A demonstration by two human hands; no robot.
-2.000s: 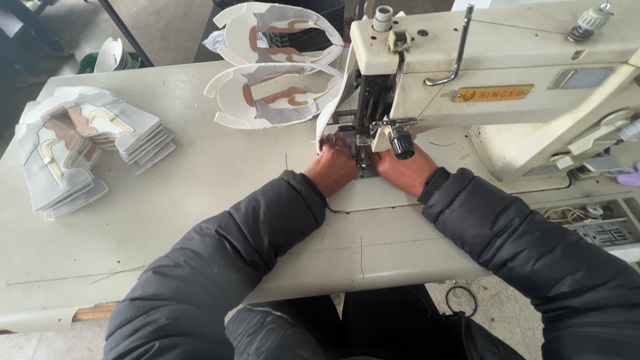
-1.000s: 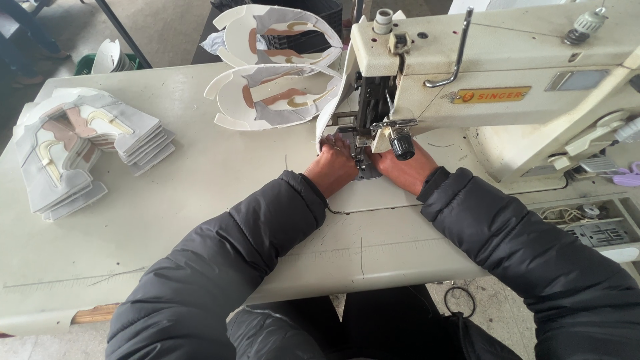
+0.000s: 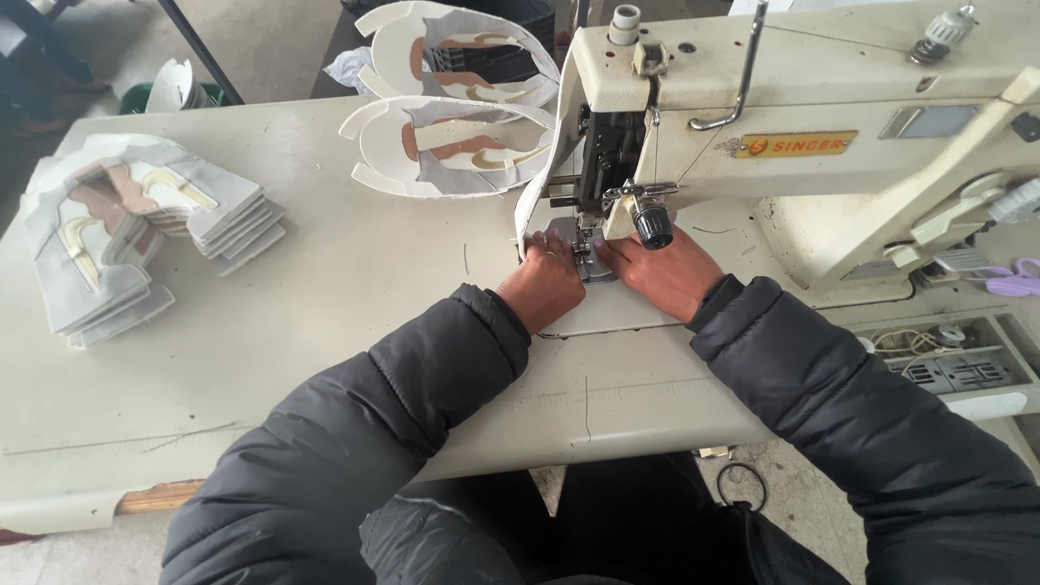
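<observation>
A white Singer industrial sewing machine stands over the table's right part. My left hand lies at the left of the presser foot, its fingers on a grey and white shoe-upper piece. Beyond the needle, on its right, my right hand rests with fingertips by the foot, partly behind the tension knob. The piece's pale edge curves up beside the machine head. Looped shoe uppers in white, grey and brown trail behind the machine head. How firmly either hand grips is hidden.
A stack of cut shoe uppers lies on the table's left. Purple-handled scissors are at the far right, above a tray with bobbins and metal plates. Behind the table are a black crate and a green basket.
</observation>
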